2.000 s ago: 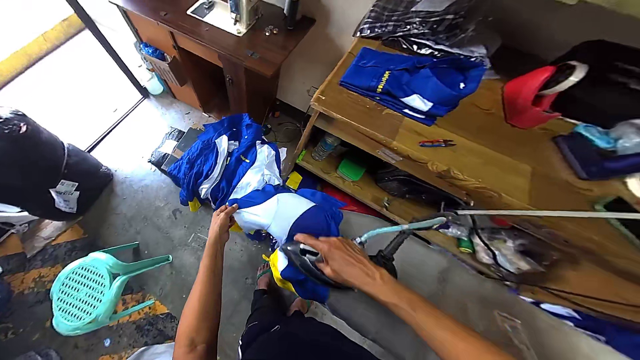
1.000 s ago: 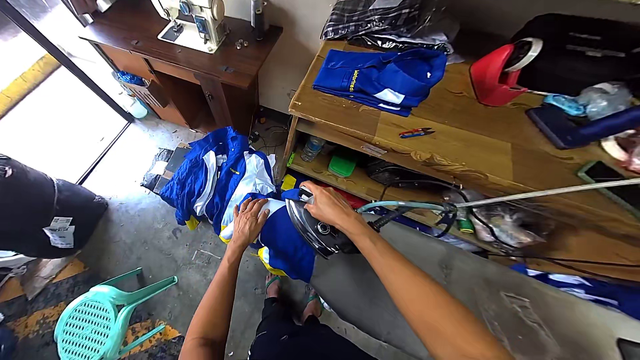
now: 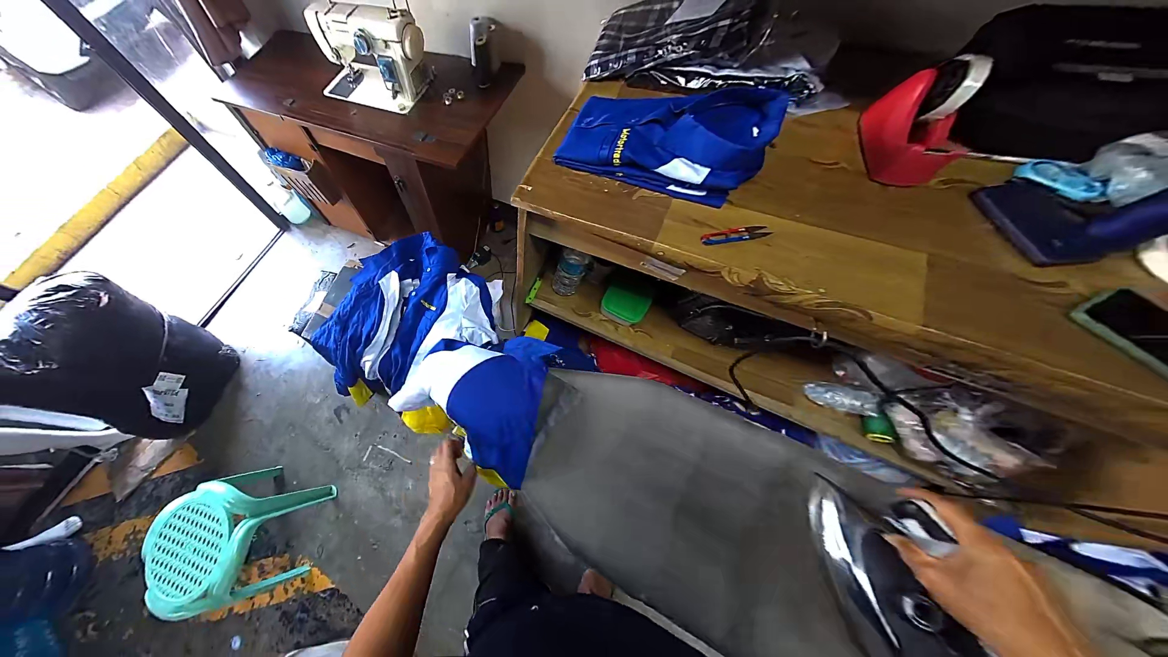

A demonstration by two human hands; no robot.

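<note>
My right hand (image 3: 990, 570) is closed around the handle of a clothes iron (image 3: 876, 579), at the right end of a grey-covered ironing board (image 3: 693, 493). The iron is tilted, its shiny edge facing left. My left hand (image 3: 451, 482) is at the lower edge of a blue and white garment (image 3: 497, 401) with yellow parts, lying over the board's left end. Its fingers are curled; whether they pinch the cloth is not clear. More blue and white garments (image 3: 401, 310) are heaped just beyond. Folded blue shirts (image 3: 671, 146) lie on the wooden counter.
The wooden counter (image 3: 821, 228) bears thread snips (image 3: 735, 235), a red object (image 3: 903, 128) and a phone (image 3: 1127, 324). A sewing machine (image 3: 374, 55) stands on a brown cabinet at the back left. A green plastic stool (image 3: 196, 547) and a black wrapped bundle (image 3: 100, 356) are at left.
The iron in my right hand has moved right, off the garment to the board's right end. My left hand, flat on the garment one second ago, is now at its lower edge.
</note>
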